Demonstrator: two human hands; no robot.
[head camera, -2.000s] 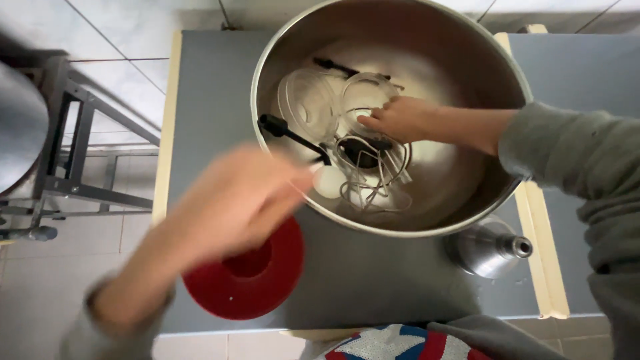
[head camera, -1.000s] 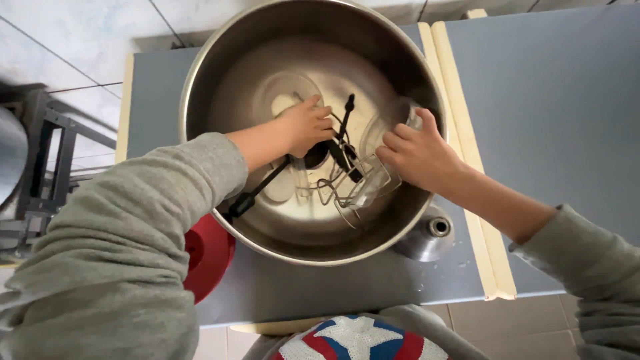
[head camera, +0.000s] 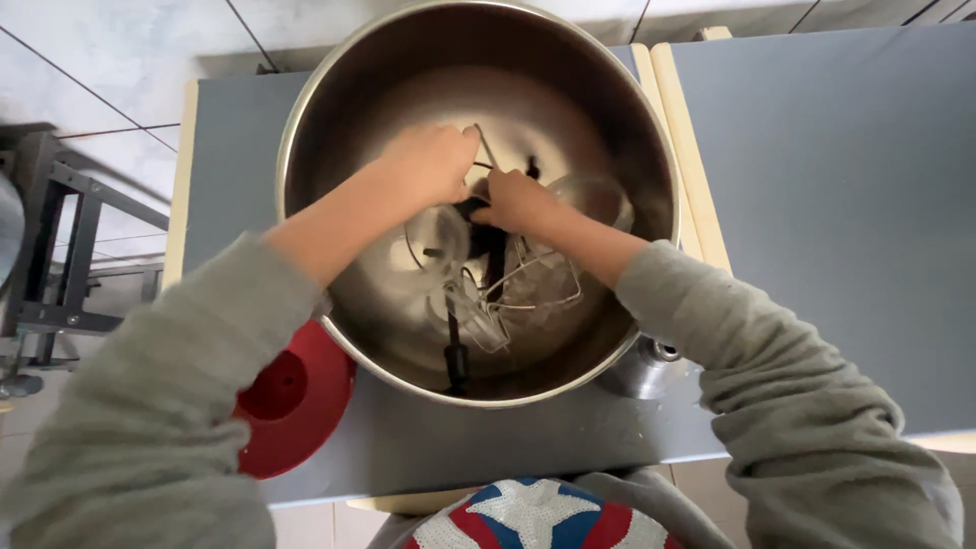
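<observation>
Both hands are inside a large round metal bowl (head camera: 479, 398). My left hand (head camera: 438, 164) is near the middle, its fingers closed around a thin wire or rod whose far part is hidden. Against it, my right hand (head camera: 522, 200) pinches at the same thin piece, above a dark object (head camera: 482, 229) that is partly covered. Clear plastic pieces lie to the left (head camera: 438, 244) and to the right (head camera: 595, 200) of the hands. Below them is a bent metal wire frame (head camera: 534, 305). A black-handled utensil (head camera: 455, 358) rests against the near wall of the bowl.
A red round plastic piece (head camera: 305, 412) lies left of the bowl, partly under my left sleeve. A shiny metal piece with a narrow neck (head camera: 644, 374) is at the bowl's lower right. The grey tabletop (head camera: 831, 191) has pale edging; a dark metal frame (head camera: 91, 244) stands at the left.
My hands have come together near the bowl's middle. My right hand has left the clear piece at the right that it touched a second ago. The view has shifted.
</observation>
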